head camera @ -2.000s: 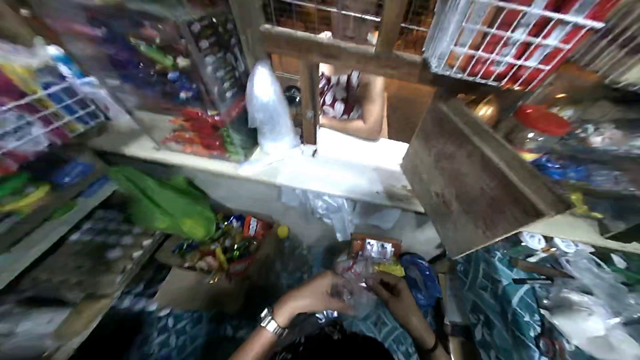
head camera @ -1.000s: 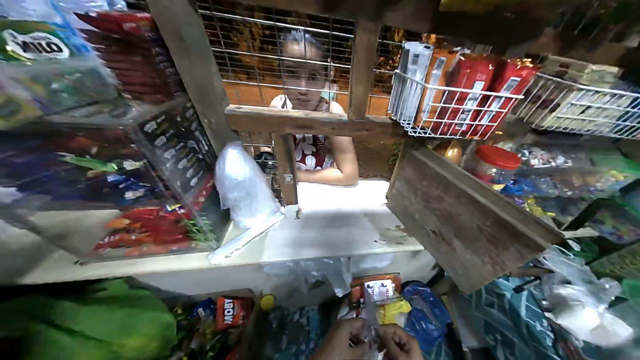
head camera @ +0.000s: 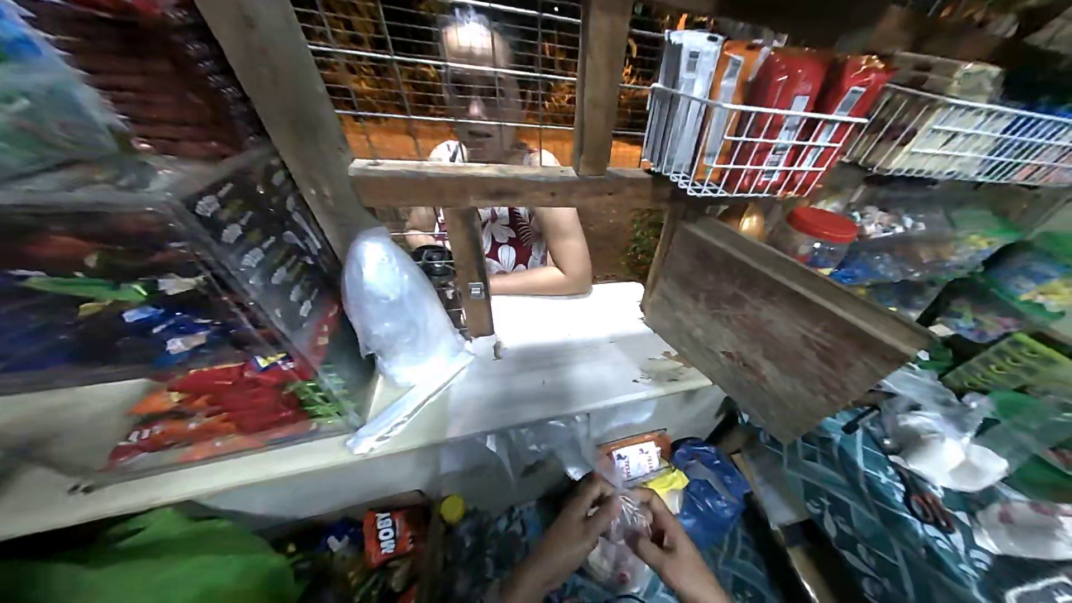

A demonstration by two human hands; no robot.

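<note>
Low in the view, my left hand (head camera: 578,519) pinches the gathered neck of a clear plastic bag (head camera: 618,563). My right hand (head camera: 666,536) grips the same bag from the other side, with the fingertips of both hands close together. The bag hangs below the fingers; its contents are too blurred to name. Just beyond the hands lie a packet with a white label (head camera: 636,459), a yellow packet (head camera: 668,486) and a blue plastic bag (head camera: 712,484). Thin clear plastic (head camera: 536,444) hangs from the ledge behind my left hand.
A white ledge (head camera: 578,360) runs under a wooden-framed mesh window, where a person (head camera: 523,243) leans an arm. A wooden flap (head camera: 779,327) juts in at right below a wire basket (head camera: 754,142). Plastic-wrapped goods (head camera: 398,310) stand on the ledge; scissors (head camera: 925,507) lie at right.
The view has tilted up toward the window. Both hands stay on the clear bag; its neck is now drawn up between the fingers.
</note>
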